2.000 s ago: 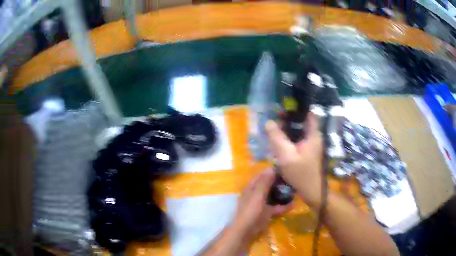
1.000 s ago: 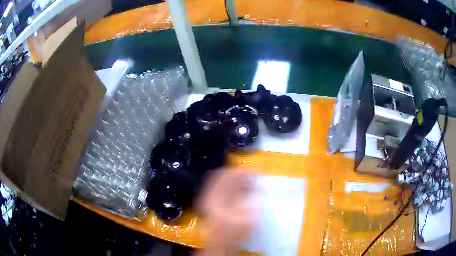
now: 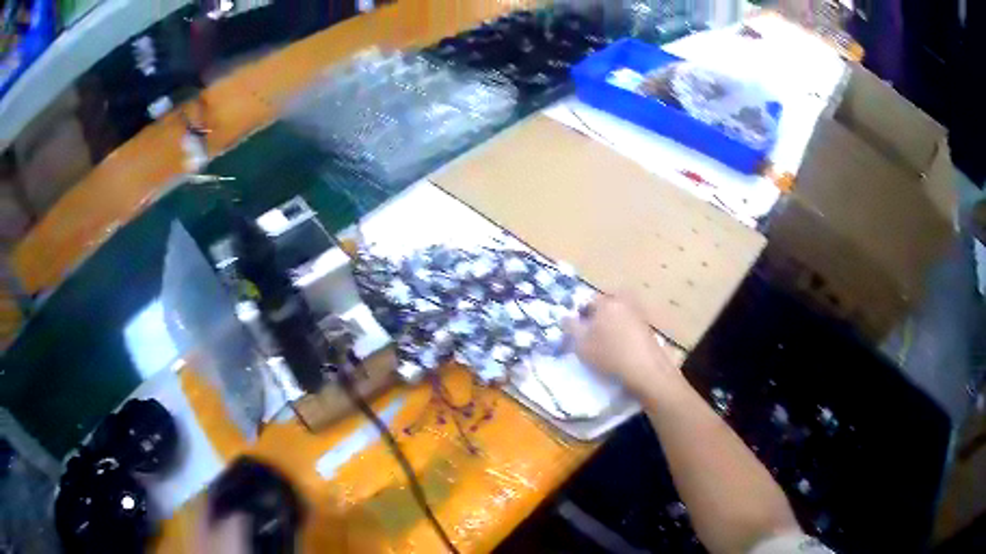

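Observation:
My right hand (image 3: 616, 338) is at the right edge of a heap of silver-white wired components (image 3: 465, 308); its fingers touch the heap, and whether they grip a piece is hidden by blur. My left hand (image 3: 225, 538), blurred and cut off by the bottom edge, holds a glossy black housing (image 3: 257, 500). The black electric screwdriver (image 3: 283, 314) leans on the screw feeder (image 3: 373, 338), left of the heap, its cord running down over the orange tape. A clear pointed bag (image 3: 205, 319) stands left of the feeder.
More black housings (image 3: 103, 503) lie at the lower left. A cardboard sheet (image 3: 605, 216) lies beyond the heap. A blue tray (image 3: 676, 114) with bagged parts is farther back, beside a cardboard carton (image 3: 865, 216). Clear plastic sheets (image 3: 405, 114) lie across the green belt (image 3: 76, 352).
The view has swung right. The screwdriver, earlier in my right hand, now rests at the feeder. A black housing is now in my left hand, and my right hand is at the component heap.

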